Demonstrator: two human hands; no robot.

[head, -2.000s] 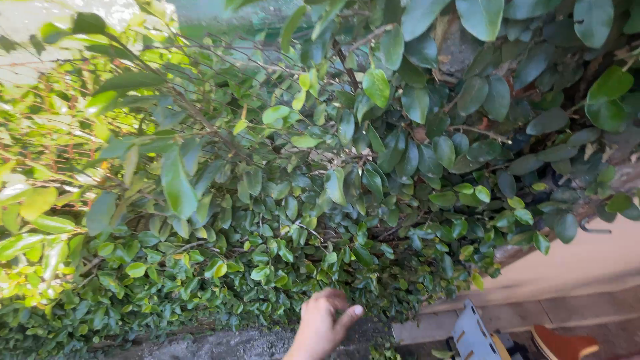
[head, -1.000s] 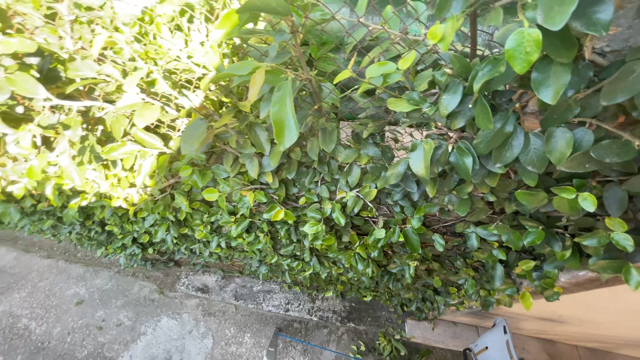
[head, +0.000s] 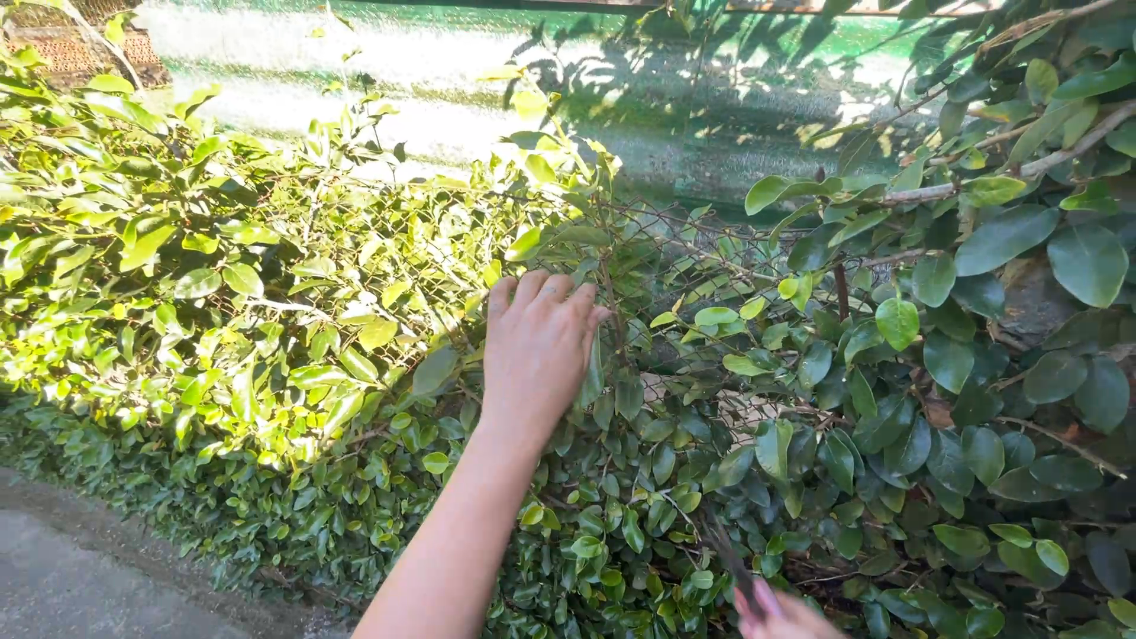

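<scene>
My left hand reaches into the middle of a leafy hedge, its fingers curled around leaves and a thin upright stem just right of it. At the bottom, right of centre, my right hand is blurred and partly cut off by the frame edge. It grips a dark cutting tool, whose blades point up and left into the leaves; blur hides whether they are apart. The left fingertips are partly hidden by foliage.
Wire mesh runs through the hedge. Behind it stands a green and white sunlit surface. Thicker bare branches stick out at the upper right. Grey concrete ground lies at the lower left.
My left hand is now up in the hedge, and my right hand with the dark tool has come into view; neither showed one second ago. The view has tilted upward.
</scene>
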